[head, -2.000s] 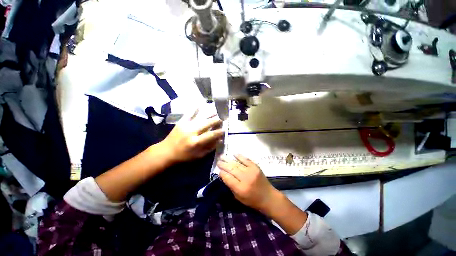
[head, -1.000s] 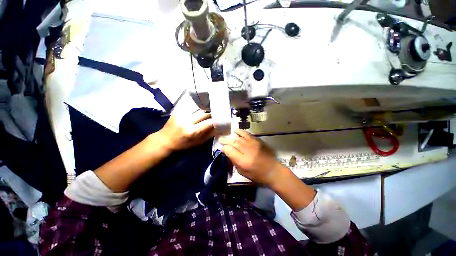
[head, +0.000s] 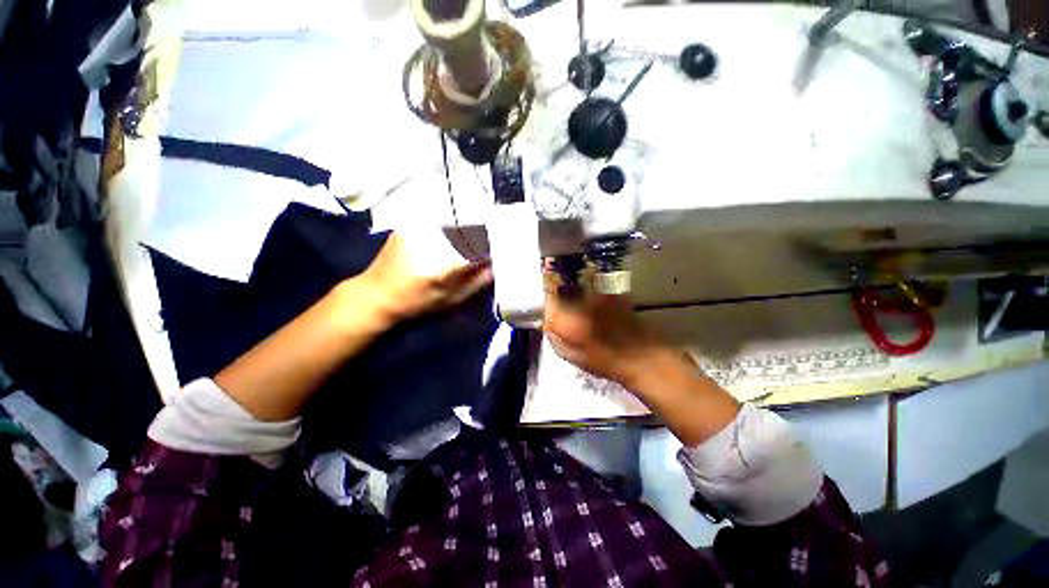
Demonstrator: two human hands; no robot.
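A large navy fabric panel (head: 391,373) lies left of the needle area and hangs over the front edge. White-faced pieces (head: 213,213) lie on its upper part, with a narrow navy strip (head: 247,159) between them. My left hand (head: 420,281) rests at the cloth, its fingertips at the white front part of the machine (head: 515,258). My right hand (head: 592,331) is blurred, just right of that part, its fingertips partly hidden. A folded navy piece with a white edge (head: 500,373) hangs below the fingertips. Needle and presser foot are hidden; neither hand's grip is clear.
The white machine arm (head: 759,126) spans the upper right, with black knobs (head: 597,126). Red-handled scissors (head: 895,322) lie under it at right. A printed ruler (head: 805,365) runs along the table front. Tangled cut pieces (head: 52,247) are at the far left.
My right hand has moved up to the needle area. My left hand has shifted slightly left and flattened. The white-faced pieces have shifted left, and the camera view has moved a little.
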